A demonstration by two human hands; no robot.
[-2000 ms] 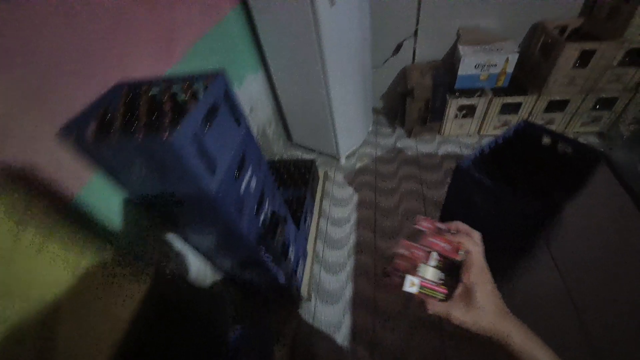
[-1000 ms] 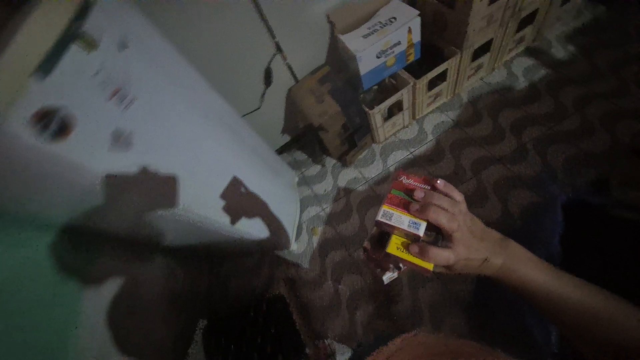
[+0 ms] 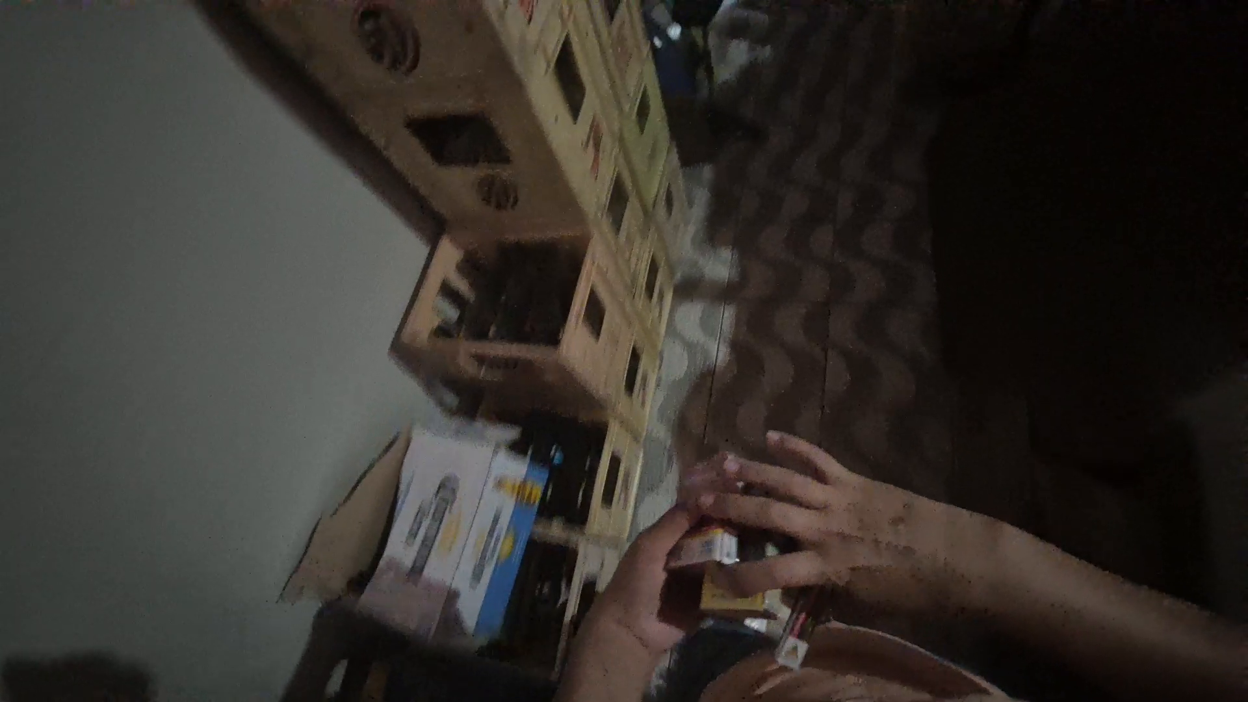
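Both my hands are low in the head view, around a few small printed cartons. My left hand (image 3: 639, 585) cups them from the left, its thumb side against a red and white small carton (image 3: 704, 546). From the right, my right hand (image 3: 819, 517) lies over them with its fingers spread, touching the top ones. A yellow small carton (image 3: 733, 597) shows under its lower fingers. Another thin carton (image 3: 795, 643) with a white end sticks out below. The cartons' far sides are hidden by my fingers, and the picture is dark and blurred.
Stacked beige plastic bottle crates (image 3: 624, 322) run along the pale wall (image 3: 195, 292). An opened white and blue Corona cardboard box (image 3: 458, 536) rests on the nearer crates. Right of them stretches a wavy-patterned floor (image 3: 780, 322), with a dark, unclear area at the far right.
My left hand has come into view against the cartons, which only my right hand held before. The view has turned strongly toward the crates.
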